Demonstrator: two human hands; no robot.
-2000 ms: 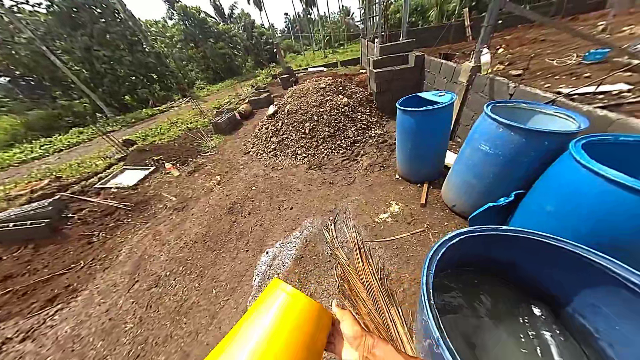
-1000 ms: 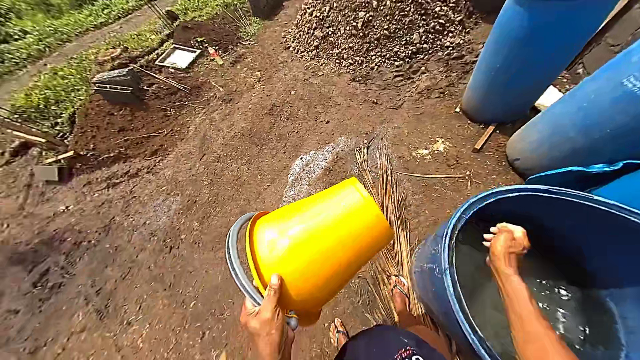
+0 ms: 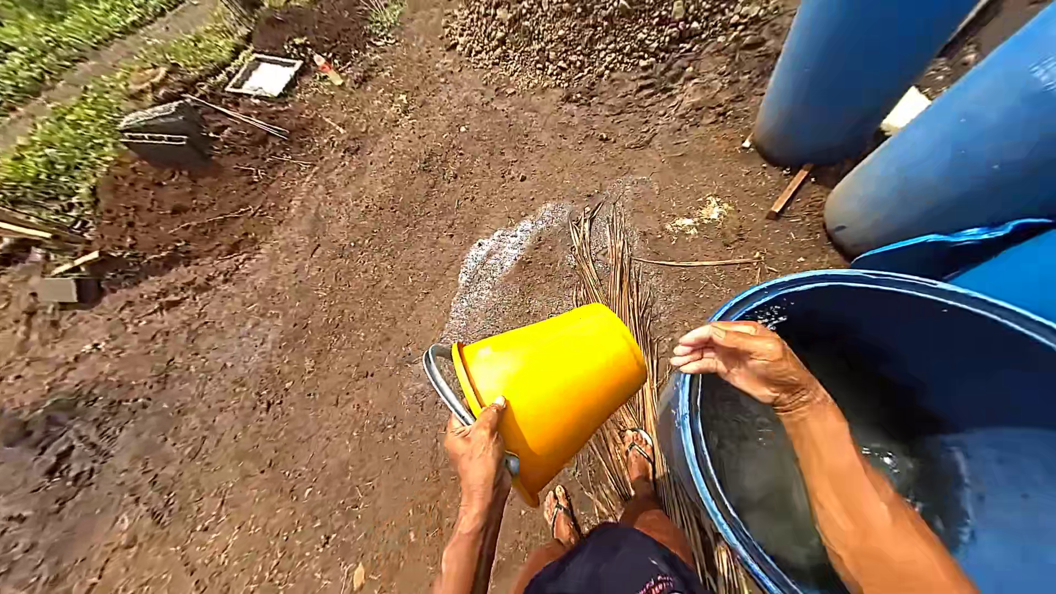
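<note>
My left hand (image 3: 478, 454) grips the rim of a yellow plastic bucket (image 3: 561, 384), which lies tilted on its side in the air, its mouth turned to the left and its inside hidden. The bucket's grey handle (image 3: 441, 384) hangs by the rim, near that hand. Over the near rim of a large blue plastic barrel (image 3: 697, 412) is my right hand (image 3: 747, 359), holding nothing, its fingers stretched toward the bucket without touching it. Rippling water (image 3: 784, 462) stands inside the barrel.
Dry palm fronds (image 3: 615, 272) lie on the dirt between my feet and the barrel, beside a wet foamy patch (image 3: 495, 264). More blue barrels (image 3: 850, 74) stand at the upper right, with a gravel pile (image 3: 602, 37) ahead. Concrete blocks (image 3: 165, 132) lie at the left.
My right hand has risen from over the water inside the barrel to its rim, nearer the bucket. My left hand still holds the bucket. The view has tipped downward since the first frame.
</note>
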